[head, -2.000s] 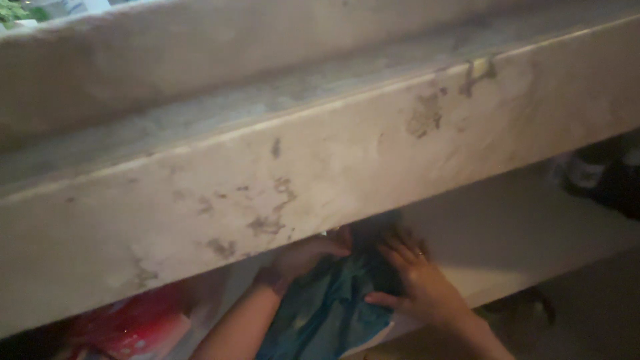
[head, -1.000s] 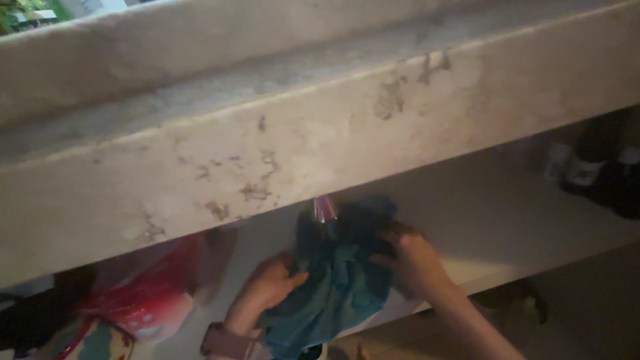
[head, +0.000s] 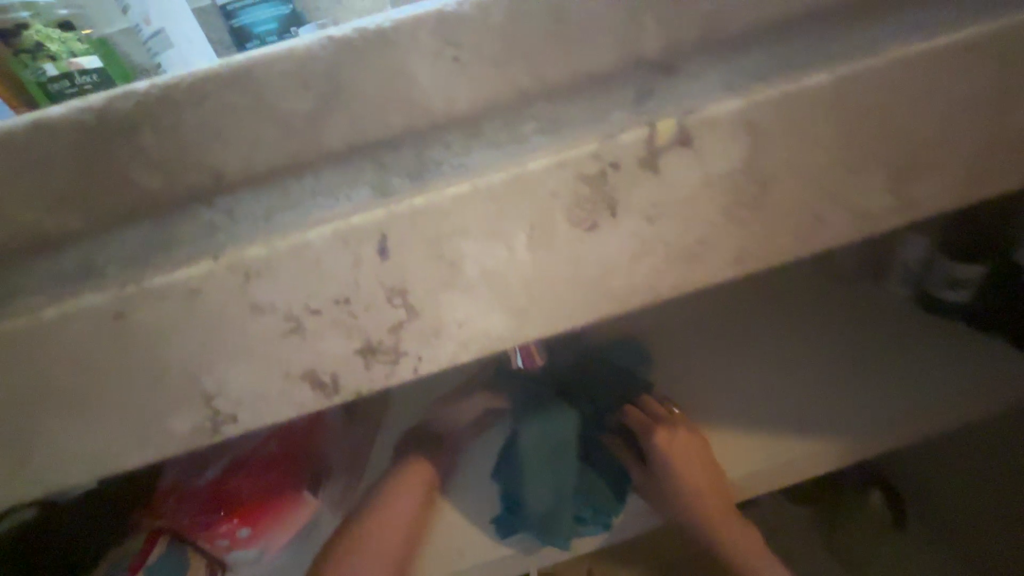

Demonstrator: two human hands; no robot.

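Observation:
A crumpled dark teal cloth or bag (head: 552, 472) lies on a pale shelf below a stained ledge. My left hand (head: 472, 412) is at its left side, blurred and partly in shadow, with the fingertips by the material; its grip is unclear. On the right, my right hand (head: 656, 436), with a ring on one finger, has its fingers against the edge of the material; whether they pinch it does not show. A small shiny pinkish object (head: 527, 355) shows at the top of the material, just under the ledge.
The thick stained ledge (head: 512, 264) crosses above my hands. A red plastic package (head: 248, 488) lies at lower left. Dark containers (head: 952, 280) stand on the shelf (head: 800, 360) at right. Packages, one green (head: 76, 72), are on top at upper left. A lower space holds a blurred object.
The teal material is spread differently, its lower end now hanging near the shelf's front edge. My left hand has moved from its lower left side up towards its top.

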